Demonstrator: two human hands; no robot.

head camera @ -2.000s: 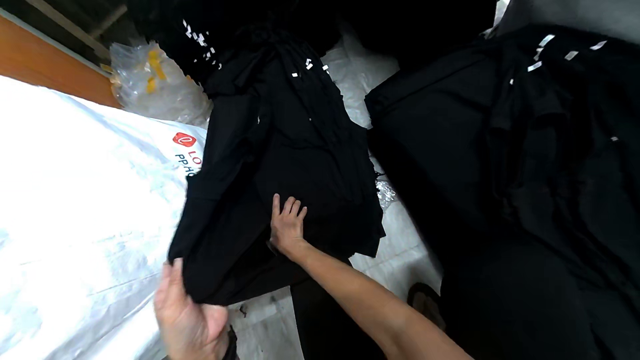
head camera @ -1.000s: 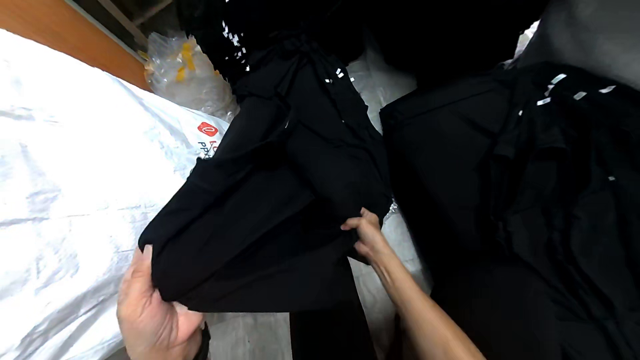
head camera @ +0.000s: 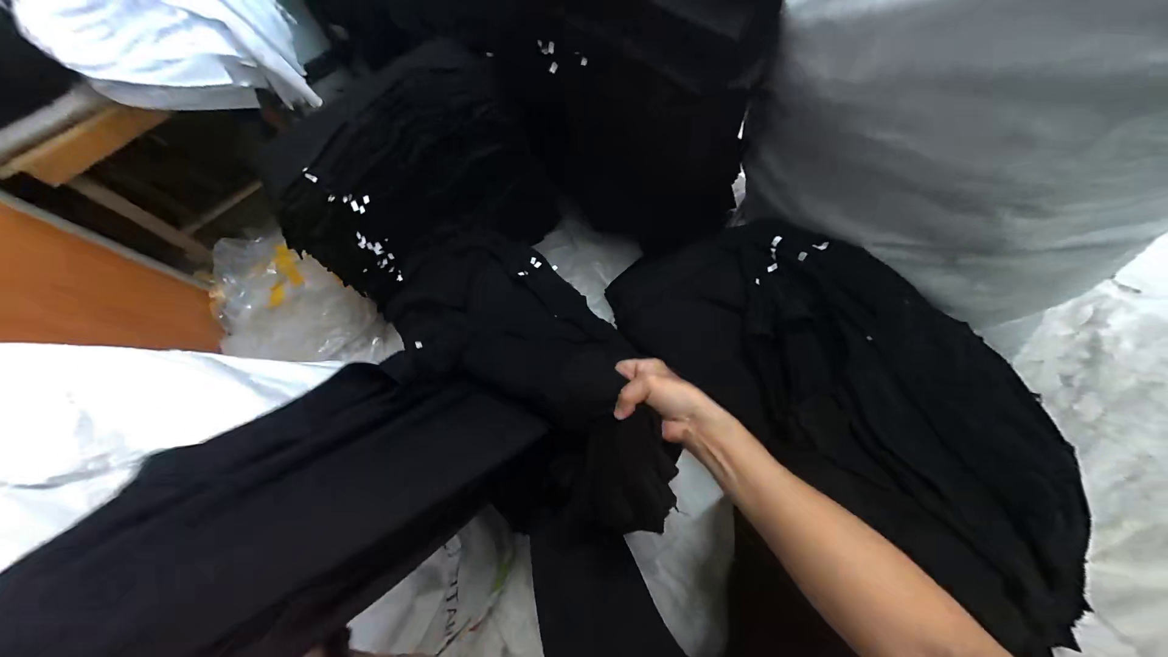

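My right hand [head camera: 662, 397] grips the right edge of a bunched stack of black fabric pieces [head camera: 538, 356], with its fingers curled over the cloth. A wide black panel [head camera: 301, 493] stretches from the stack down to the lower left corner. Of my left hand only a sliver of skin may show at the bottom edge, under the cloth; its fingers are hidden. Small white tags dot the upper parts of the stack. A narrow black strip [head camera: 589, 584] hangs below the stack.
To the right lies another heap of black cloth [head camera: 876, 411]. More tagged black piles [head camera: 429, 155] stand behind. A white sack [head camera: 164, 411] is at left, a clear plastic bag [head camera: 301, 301] beyond it, and a large grey covered bundle [head camera: 949, 137] at the upper right.
The black panel that my left hand held above the white sack now reaches to the lower left corner, and that hand has dropped nearly out of sight. The view has tilted up.
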